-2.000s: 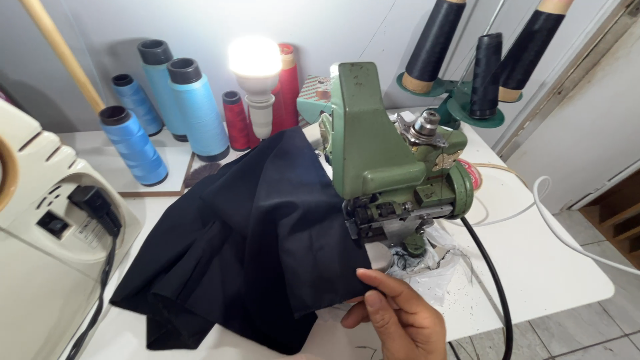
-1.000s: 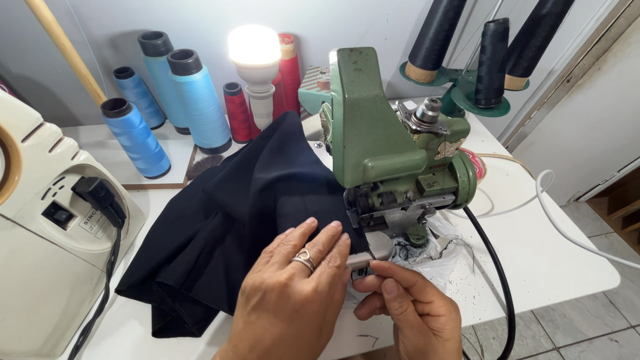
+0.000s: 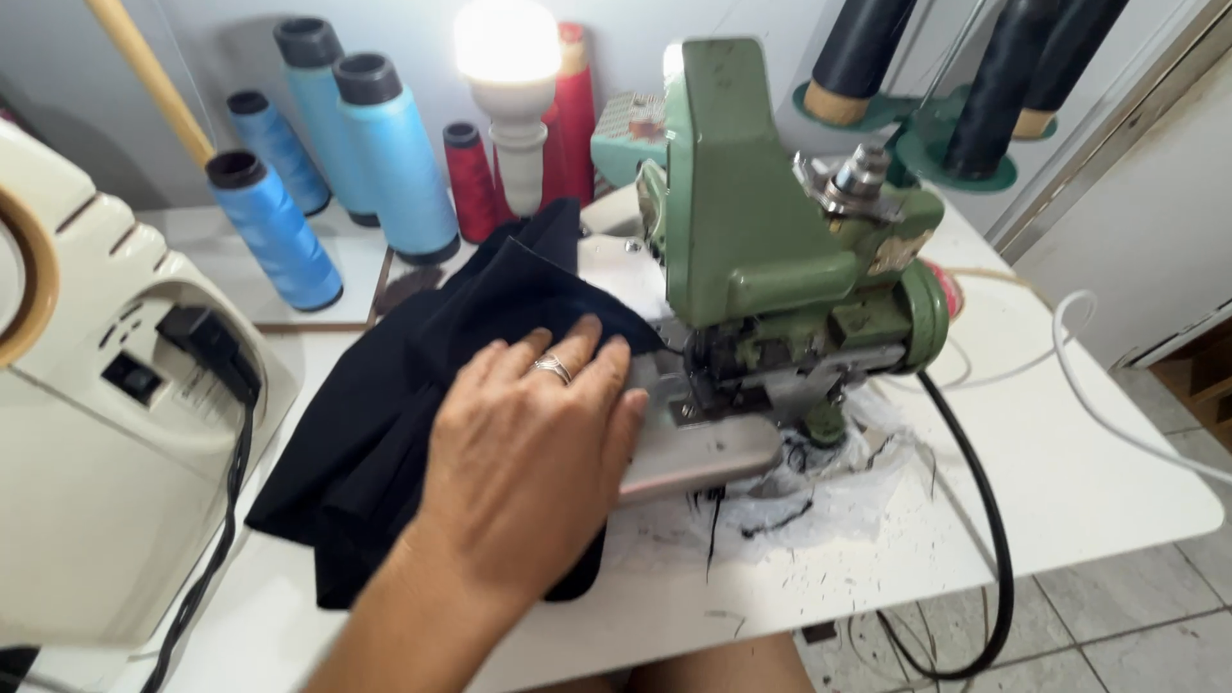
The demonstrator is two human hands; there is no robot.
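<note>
My left hand (image 3: 525,452), with a ring on one finger, lies palm down on black fabric (image 3: 385,423) to the left of a green overlock sewing machine (image 3: 770,221). The fingers press on the cloth near its right edge; whether they pinch it cannot be told. The cloth spreads over the table and partly over the machine's metal bed (image 3: 712,452). A narrow strand runs from the cloth to the presser foot area. My right hand is out of view.
Blue thread cones (image 3: 399,164) and red ones (image 3: 472,183) stand behind, beside a lit bulb (image 3: 508,58). A cream machine (image 3: 96,414) is at left. Black thread cones (image 3: 861,48) stand back right. A black cable (image 3: 982,500) crosses the table's front edge; thread scraps lie below the bed.
The black fabric has moved left, away from the needle area, uncovering the metal bed. My left hand came in and rests on it. My right hand, at the cloth's front corner before, has left the view.
</note>
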